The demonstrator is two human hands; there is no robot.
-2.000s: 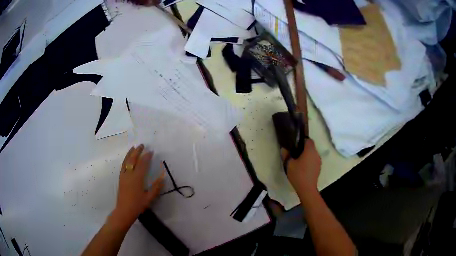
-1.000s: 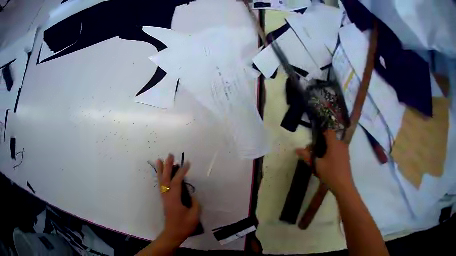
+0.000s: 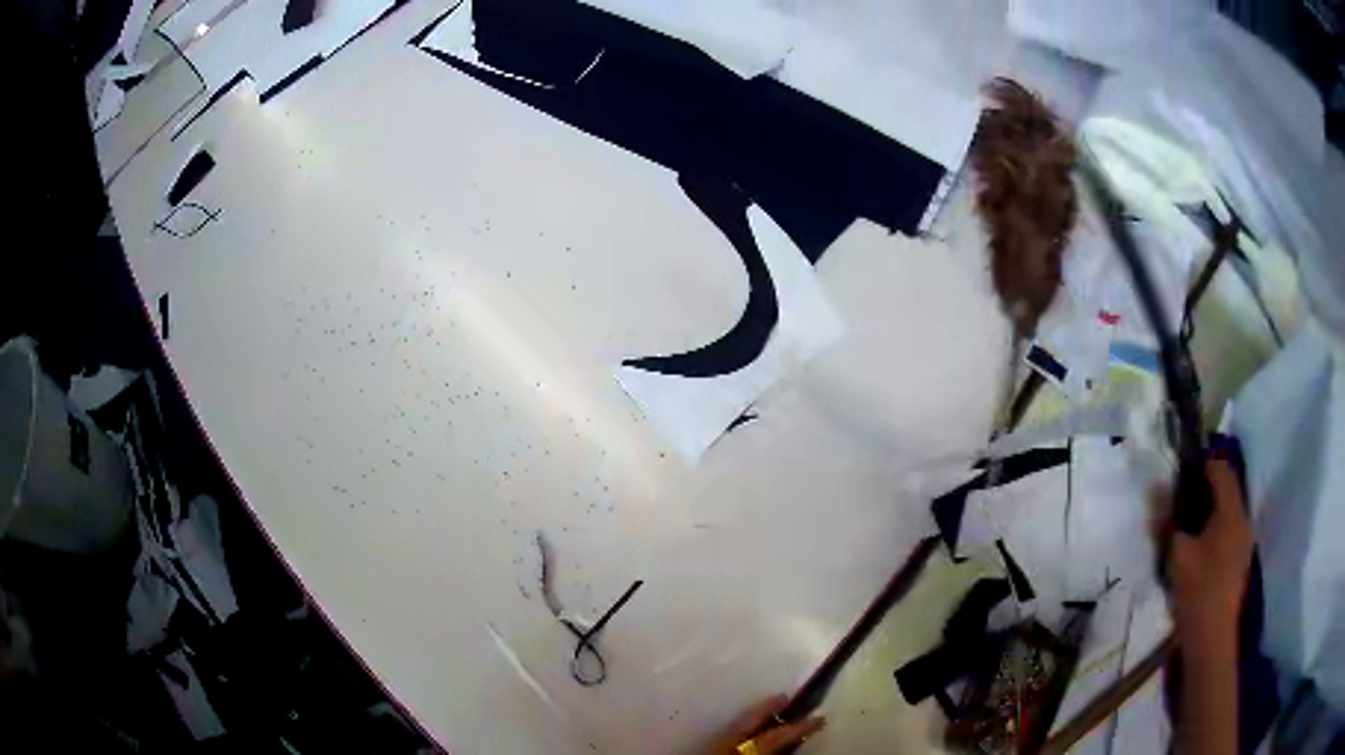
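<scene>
My right hand (image 3: pixel 1213 538), at the right side, is closed on the handles of the dark tailor's shears (image 3: pixel 1158 303). Their long blades point up and away, blurred. My left hand (image 3: pixel 770 732) is cut off by the bottom edge; only ringed fingers show, and whether it holds anything is hidden. Navy fabric (image 3: pixel 664 103) lies across the far part of the white table (image 3: pixel 428 398). A curved navy strip (image 3: pixel 755 317) lies beside a white paper piece (image 3: pixel 701 406). A thin dark thread loop (image 3: pixel 590 661) lies near the front.
A brown feather duster (image 3: pixel 1025 192) lies beyond the paper scraps. A dark small-tools box (image 3: pixel 1018 686) is at the lower right, near a brown wooden stick (image 3: pixel 1114 693). White cloth (image 3: pixel 1298 487) lies at the right edge. A white bucket (image 3: pixel 52 457) stands on the floor at left.
The view has swung, showing more of the far table and the duster. My right hand has carried the shears from near the box to the far right. My left hand is now mostly out of view.
</scene>
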